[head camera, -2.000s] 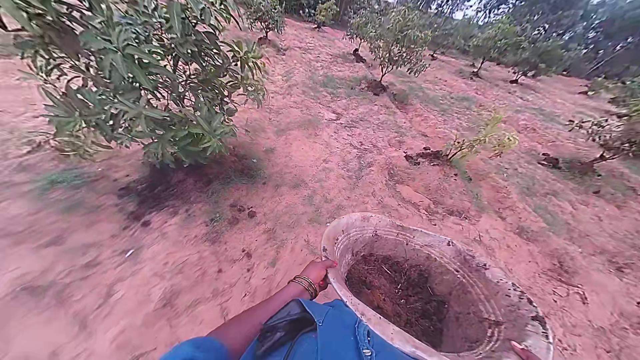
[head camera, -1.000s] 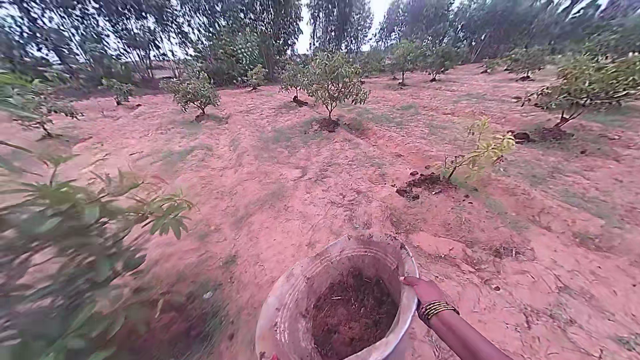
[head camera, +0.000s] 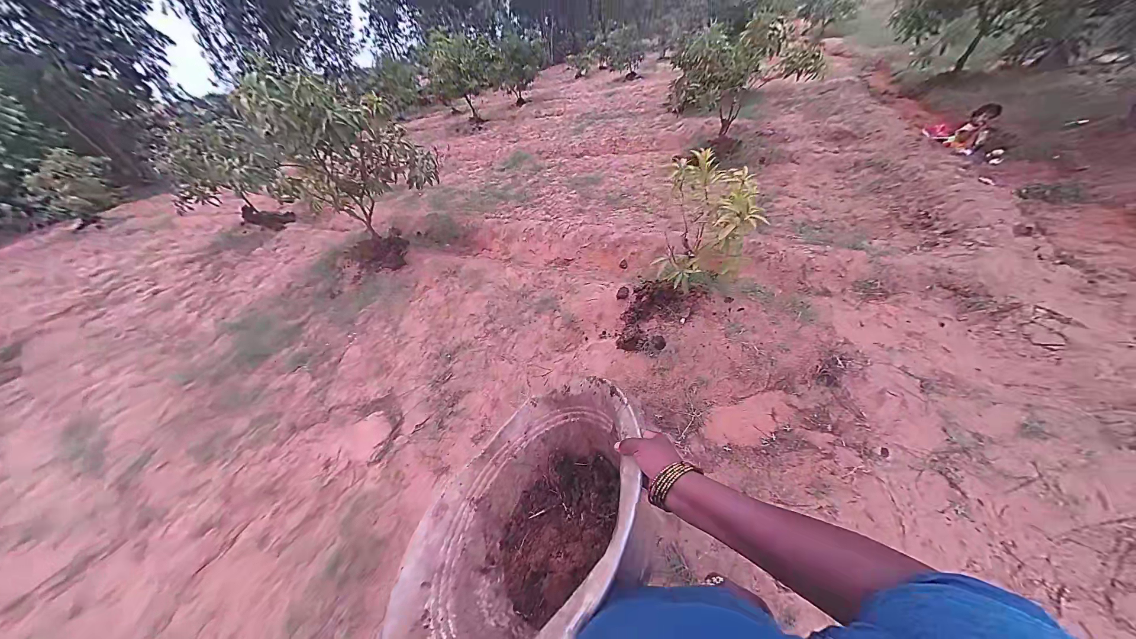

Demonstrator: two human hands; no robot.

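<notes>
My right hand, with bangles at its wrist, grips the right rim of a wide, pale, dirt-stained basin. Dark, crumbly manure or soil with bits of straw lies in the bottom of the basin. The basin is tilted and held low in front of my blue clothing. My left hand is out of view. Beyond the basin stands a small yellow-green sapling, with dark clumps on the ground at its base.
Leafy young trees stand on the reddish, uneven ground at the left, and another tree rises behind the sapling. A shallow furrow runs up the right side. A person sits on the ground at the far right. Taller trees line the back.
The view has swung to the right, and the sapling appears larger and nearer. The leafy bush at the left has gone out of view. My right hand stays on the basin's rim since one second ago.
</notes>
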